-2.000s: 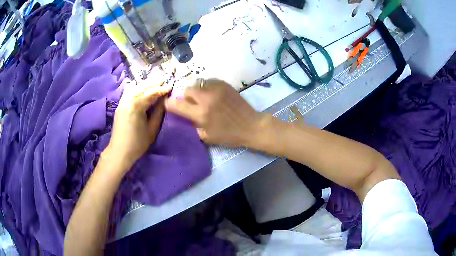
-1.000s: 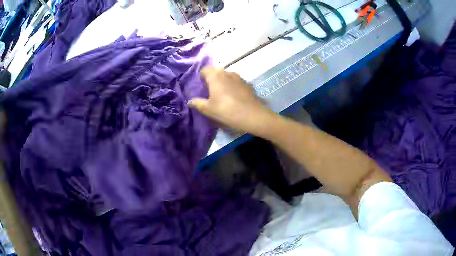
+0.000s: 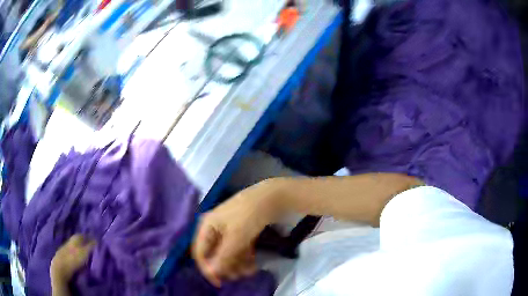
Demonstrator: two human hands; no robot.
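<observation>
The view is blurred. The purple garment (image 3: 110,214) lies bunched over the left part of the white table and hangs over its front edge. My left hand (image 3: 70,257) is at the lower left, small and blurred, with its fingers closed in the garment's folds. My right hand (image 3: 227,240) is in front of the table edge, right of the garment, with its fingers curled. Whether it grips anything is hidden; purple cloth shows just below it. The sewing machine (image 3: 95,101) is a blurred shape at the upper left, behind the garment.
Green-handled scissors (image 3: 234,58) lie on the table (image 3: 200,141), with orange-handled snips (image 3: 288,18) beyond them. The table's blue edge runs diagonally toward the upper right. A large heap of purple garments (image 3: 428,110) is at the right. A dark object is at the top.
The view has swung toward the right. My right hand has left the garment's upper corner and is now in front of the table edge. My left hand has come into clearer view on the cloth.
</observation>
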